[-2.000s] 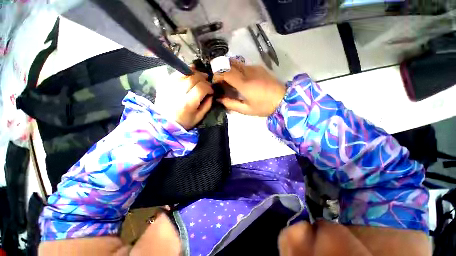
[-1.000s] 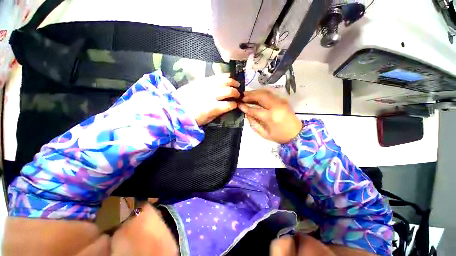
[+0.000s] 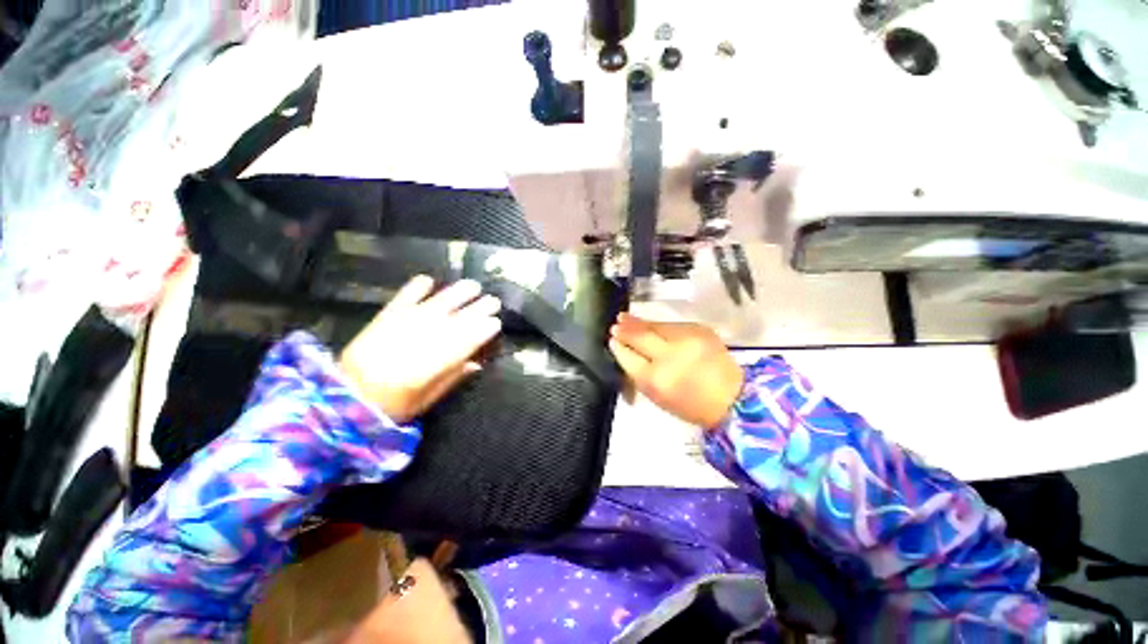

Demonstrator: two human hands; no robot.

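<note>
The backpack back panel (image 3: pixel 504 440), black ribbed mesh with camouflage bands, lies left of and in front of the white sewing machine (image 3: pixel 806 113), its right edge near the presser foot (image 3: pixel 619 262). A dark webbing strap (image 3: pixel 554 325) runs slantwise over the camouflage band to the panel's right edge. My left hand (image 3: pixel 426 342) lies on the panel, fingers over the camouflage band and strap. My right hand (image 3: pixel 680 367) has its fingertips at the panel's right edge, just in front of the presser foot. Its grip is blurred. A padded shoulder strap (image 3: pixel 258 233) lies at the panel's left.
Thread snips (image 3: pixel 734 273) lie right of the needle. A dark phone with a reddish edge (image 3: pixel 1070 365) lies at the right. A clear plastic bag with red printing (image 3: pixel 88 151) is at upper left. Loose strap pieces (image 3: pixel 63 415) lie far left. The purple starred apron (image 3: pixel 567 566) is below.
My left hand has moved left, away from the panel's right edge, onto the camouflage band. A slanting strap now shows between my hands. My right hand stays at the edge. The camera view has shifted.
</note>
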